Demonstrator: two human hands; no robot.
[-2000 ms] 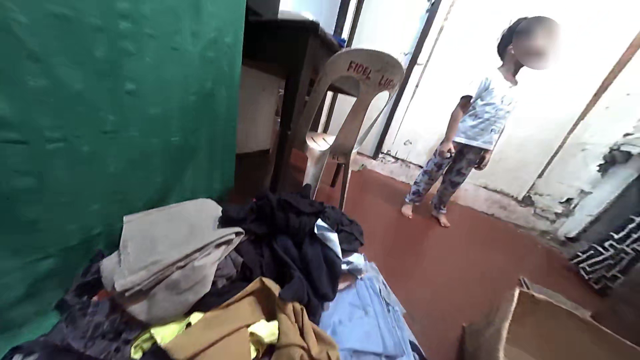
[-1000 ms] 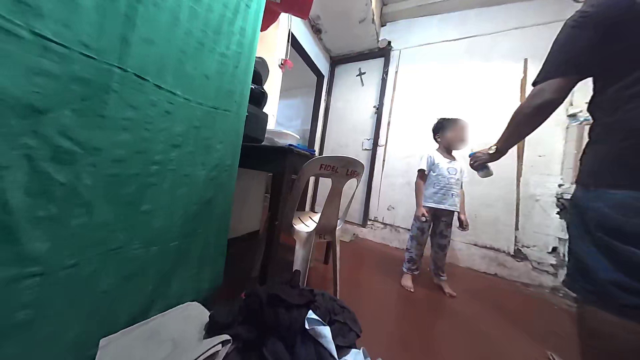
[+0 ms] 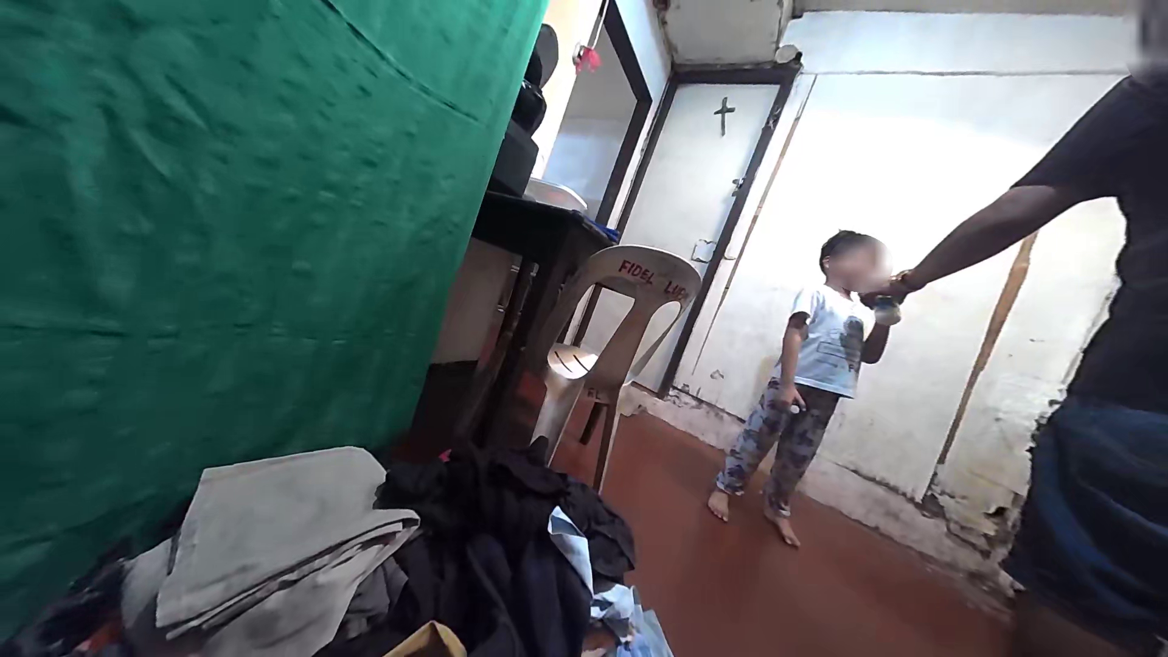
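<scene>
Neither my left hand nor my right hand shows in the head view, so what they hold cannot be seen. At the bottom left lies a heap of clothes: a folded grey garment [image 3: 274,529] on the left, black garments [image 3: 502,557] beside it, and a light blue cloth [image 3: 630,620] at the right edge. A bit of mustard-brown cloth [image 3: 429,641] shows at the bottom edge.
A green curtain [image 3: 228,228] hangs on the left. Behind the heap stand a plastic chair [image 3: 630,319] and a dark table [image 3: 538,228]. A small person [image 3: 826,365] stands on the red floor; another person [image 3: 1095,365] at the right reaches a cup-like container [image 3: 887,312] toward them.
The view has tilted up from the heap. The person at the right, unseen in the oldest frame, has come into view; their held container is now at the small person's face, and that person's arm is raised.
</scene>
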